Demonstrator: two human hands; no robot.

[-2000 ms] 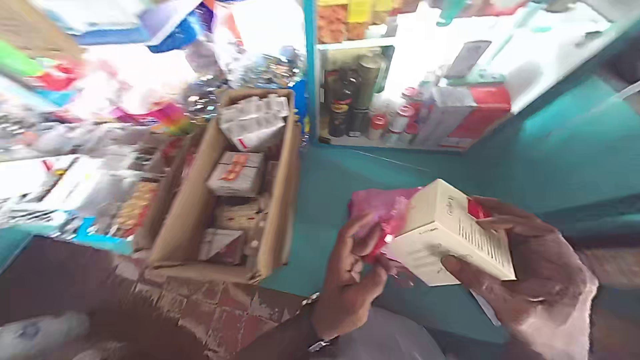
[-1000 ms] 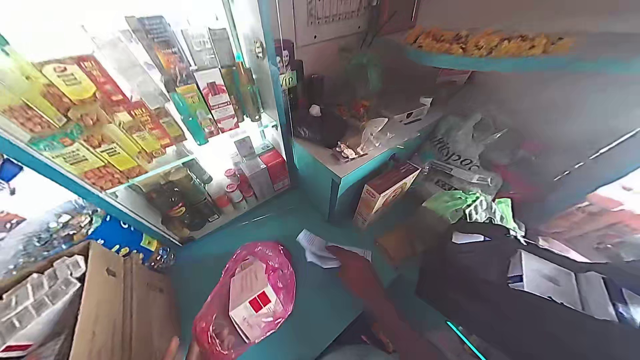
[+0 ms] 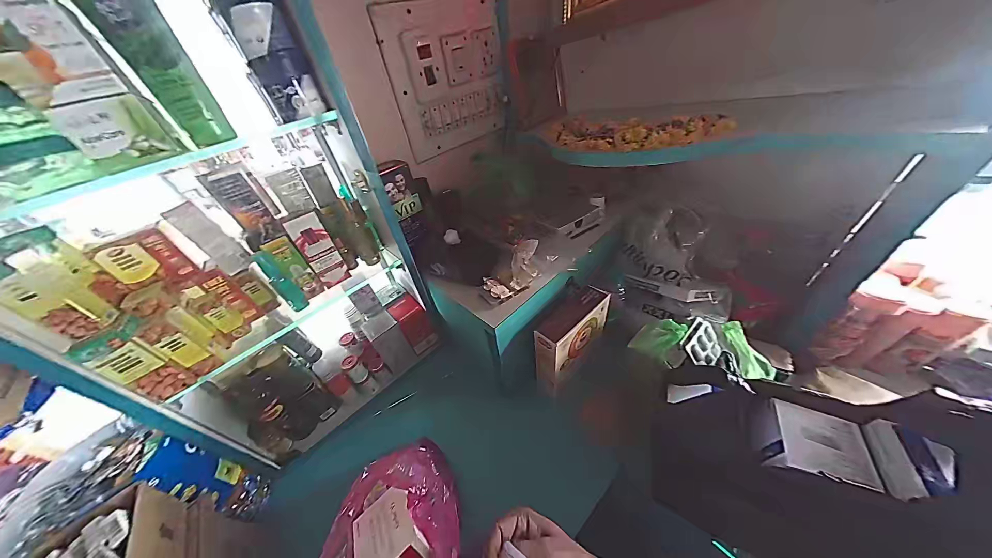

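Observation:
A pink plastic bag (image 3: 434, 480) lies on the teal counter at the bottom centre, with a cream cardboard box (image 3: 387, 527) partly inside it. Just right of the bag, at the bottom edge, my right hand (image 3: 531, 535) has its fingers curled around something small and whitish, which is mostly cut off by the frame. A gap of bare teal surface separates this hand from the bag. My left hand is out of view.
A lit glass display case (image 3: 294, 333) with packets and bottles stands at left. An open cardboard carton (image 3: 167, 519) fills the lower left corner. Ahead are a small box (image 3: 570, 333) beside a raised ledge (image 3: 496, 310). Black bags holding boxes (image 3: 829, 442) sit at right.
The cream box, in my hands two seconds ago, lies in the pink bag. My left hand has left view. My right hand, holding a white item one second ago, is lower in the frame. The view has swung right.

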